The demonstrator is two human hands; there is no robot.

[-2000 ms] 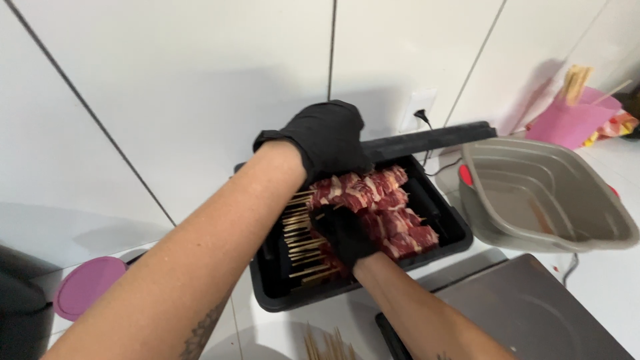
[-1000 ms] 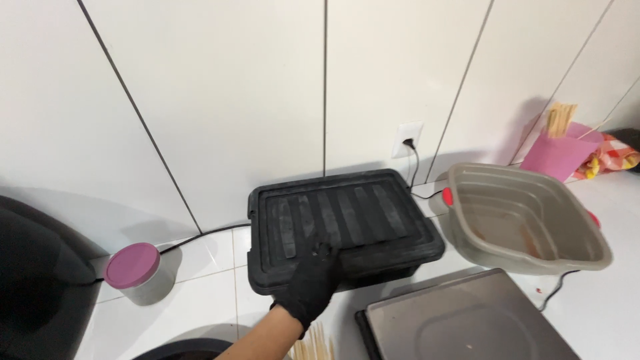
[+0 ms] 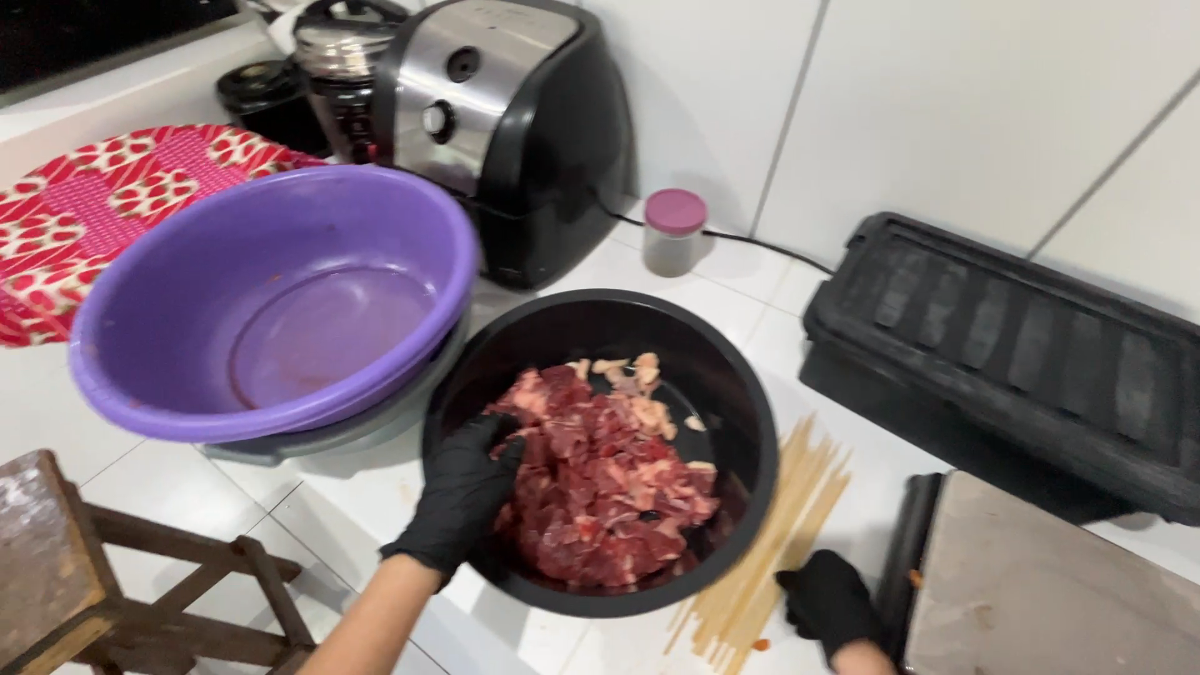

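A round black bowl [image 3: 745, 375] holds a heap of raw red meat pieces [image 3: 600, 487], with paler fatty bits at its far side. My left hand [image 3: 464, 492], in a black glove, reaches over the bowl's left rim and touches the meat with its fingertips; whether it grips a piece cannot be told. My right hand [image 3: 830, 600], also gloved in black, rests beside a bundle of wooden skewers [image 3: 773, 553] on the white tiled counter. Its fingertips are at the skewers' right edge, and a hold on one cannot be made out. The black lidded box [image 3: 1012, 347] stands at the right.
A purple basin [image 3: 281, 309] stands left of the bowl, with an air fryer [image 3: 506, 131] behind. A small lidded jar [image 3: 673, 234] is near the wall. A flat grey-topped object [image 3: 1041, 581] lies lower right. A wooden stool [image 3: 56, 562] stands lower left, and a patterned cloth [image 3: 159, 178] lies behind the basin.
The view has swung left. Two seconds ago both hands were at meat skewers in the black box; one second ago its lid was on with a hand on it. Now my left hand is in the bowl.
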